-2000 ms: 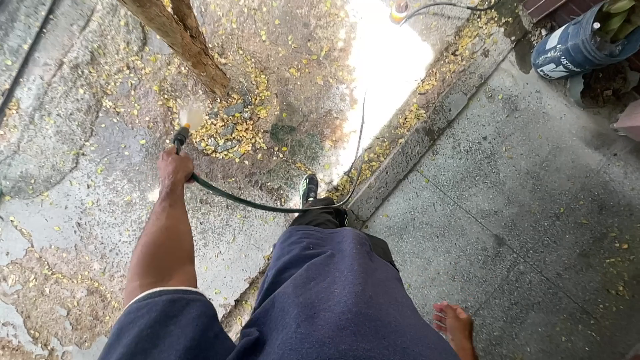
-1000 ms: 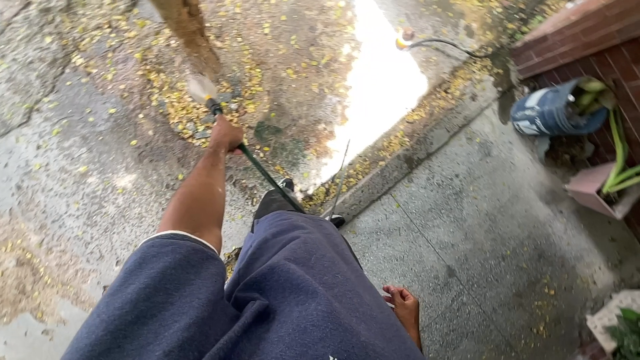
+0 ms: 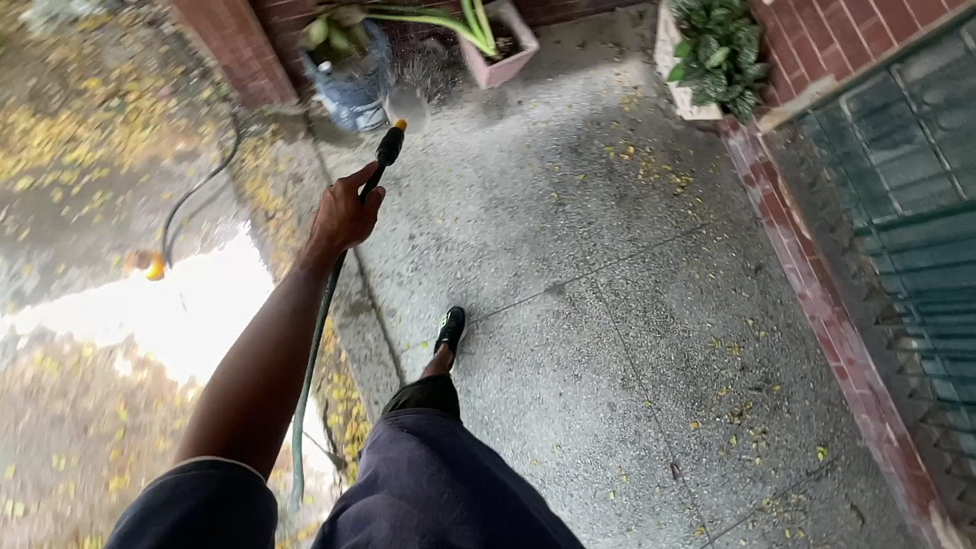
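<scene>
My left hand is closed around a green garden hose, just behind its black spray nozzle with an orange tip. Water sprays from the tip toward the paving beside a blue bucket that holds a plant. The hose hangs down under my forearm and past my left side. My right hand is out of view.
A pink planter and a white planter with leafy plants stand along the brick wall. A brick pillar rises at upper left. A thin black hose lies by the leaf-strewn curb. Right of the paving runs a brick edging before a green metal gate.
The view has swung far right, from the tree trunk to the planters and gate. The spray, earlier on leaves at the trunk's foot, now falls near the blue bucket. My right hand has left the view.
</scene>
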